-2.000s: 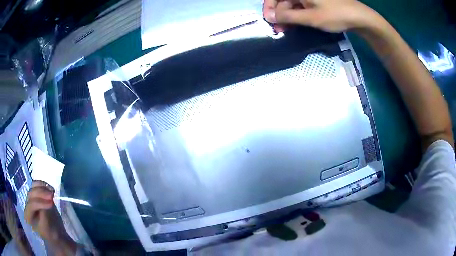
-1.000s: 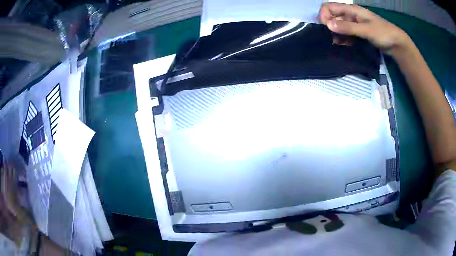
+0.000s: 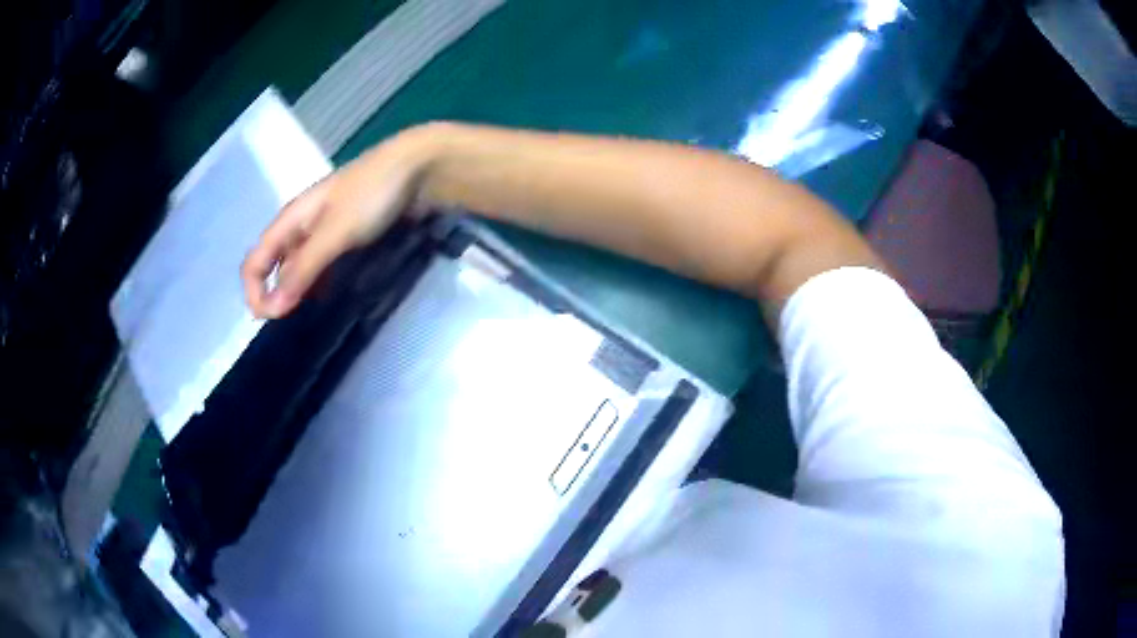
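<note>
The silver-grey laptop bottom cover (image 3: pixel 424 486) lies tilted in the picture in front of me, with its lower part cut off by the frame. The black insulation sheet (image 3: pixel 256 461) lies along its far side. A plain white sheet (image 3: pixel 206 280) extends beyond the black sheet's far edge. My right hand (image 3: pixel 312 243) has its fingertips pinched at the edge where black and white sheets meet; the exact layer is blurred. My left hand is not in view.
A shiny green mat (image 3: pixel 599 75) lies beyond my right arm, with a bright glare on it. A ribbed pale rail (image 3: pixel 387 69) runs behind the white sheet. A reddish rounded surface (image 3: pixel 941 231) is at the right.
The view has turned to the right, so the cover now appears rotated and lower left. My left hand and the sticker sheets have left the picture. My right hand remains at the black sheet's far edge.
</note>
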